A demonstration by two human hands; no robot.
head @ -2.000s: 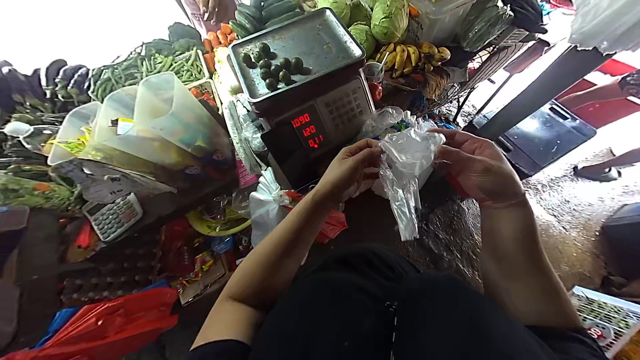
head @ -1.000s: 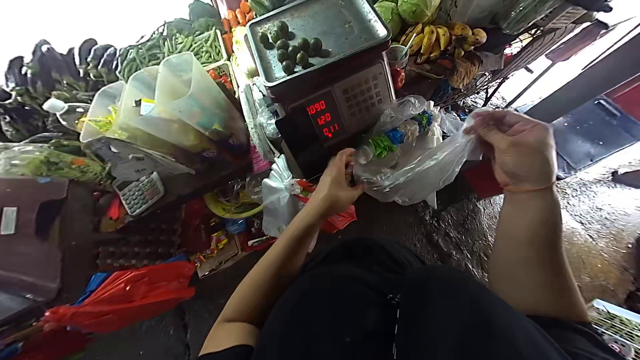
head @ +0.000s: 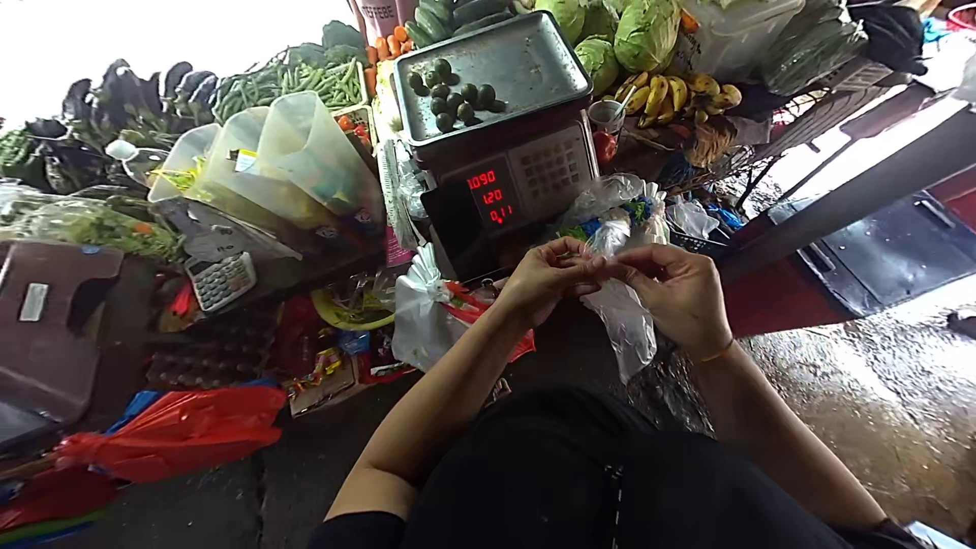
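My left hand [head: 550,280] and my right hand [head: 672,296] meet just below the digital scale [head: 499,187], fingertips pinching a clear plastic bag [head: 627,324] whose lower part hangs beneath my right hand. On the scale's metal tray [head: 518,69] lie several small green citrus fruits [head: 455,99]; its red display is lit. Behind my hands, more clear bags with blue and green pieces [head: 637,210] sit at the scale's right side. A white plastic bag [head: 423,316] with red strips hangs left of my left forearm.
Clear plastic containers [head: 305,164] and a calculator [head: 221,280] stand at left. Green beans [head: 320,82], cabbages [head: 646,34] and bananas [head: 667,97] lie behind. Red plastic bags [head: 183,435] are at lower left. A grey post [head: 854,191] slants across the right, above a dark lidded box [head: 892,252].
My right hand has come in from the right to meet my left hand. The clear bag, spread between them one second ago, is now gathered at my fingertips and hangs down.
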